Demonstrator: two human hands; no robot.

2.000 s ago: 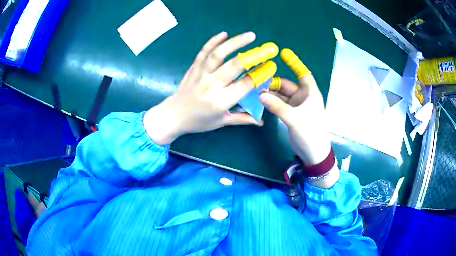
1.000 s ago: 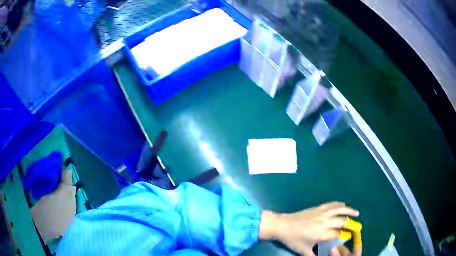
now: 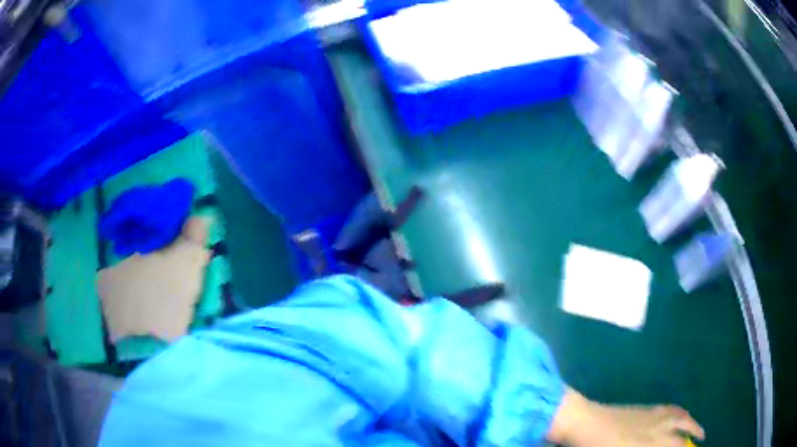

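Note:
The picture is blurred. My left hand (image 3: 625, 425) is at the bottom right, cut off by the lower edge; only its back, part of the fingers and a bit of yellow finger cot show. What it holds is out of the picture. My right hand is not in view. A white card or wipe stack (image 3: 606, 287) lies flat on the green mat above my left hand. Silver-grey upright mirror pieces (image 3: 622, 109) stand in a row along the back edge, with smaller ones (image 3: 682, 197) further right.
A blue tray (image 3: 489, 103) filled with white sheets is at the top. Dark straps or clamps (image 3: 476, 295) lie at the bench edge. At left are a green surface (image 3: 70, 288) with a blue cloth-like bundle (image 3: 147, 216) and brown cardboard (image 3: 155, 292).
The view has swung left. The card, tray and mirror pieces now appear further right. My left hand has slid towards the lower right corner, and my right hand has left the picture.

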